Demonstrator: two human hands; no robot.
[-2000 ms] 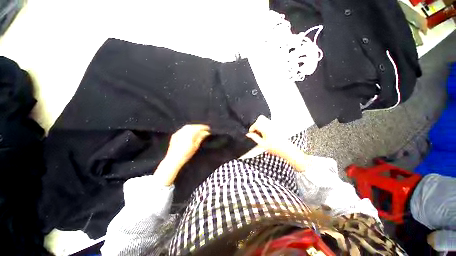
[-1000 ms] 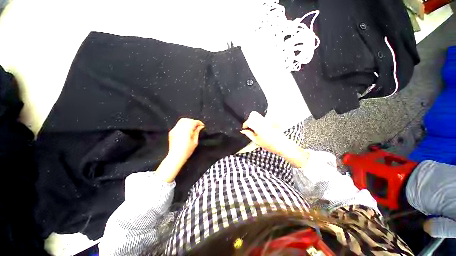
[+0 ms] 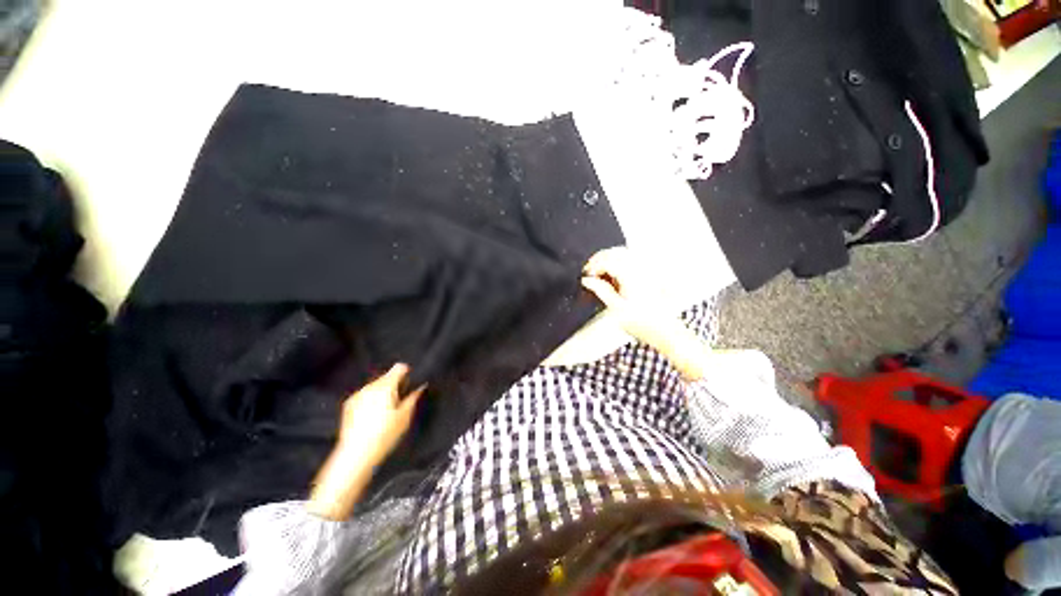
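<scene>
A black garment (image 3: 337, 210) lies spread in front of me, with a small round button near its right edge. My right hand (image 3: 610, 279) pinches the garment's right edge below the button. My left hand (image 3: 384, 410) is lower and further left, with its fingertips gathered on the cloth; folds run across the cloth between the two hands. No drawcord or rod can be made out in either hand. A tangled white cord bundle (image 3: 705, 116) lies beyond my right hand.
More black garments (image 3: 814, 128) with buttons and a hanging white cord lie at the right. A dark garment pile (image 3: 41, 349) is at the left. The cream table (image 3: 396, 52) shows behind. A red stool (image 3: 902, 428), a person's grey-clad leg (image 3: 1024, 460) and blue material (image 3: 1030, 326) are at the lower right.
My left hand has moved down and left, away from my right hand, pulling the cloth into diagonal folds. My right hand stays at the garment's right edge.
</scene>
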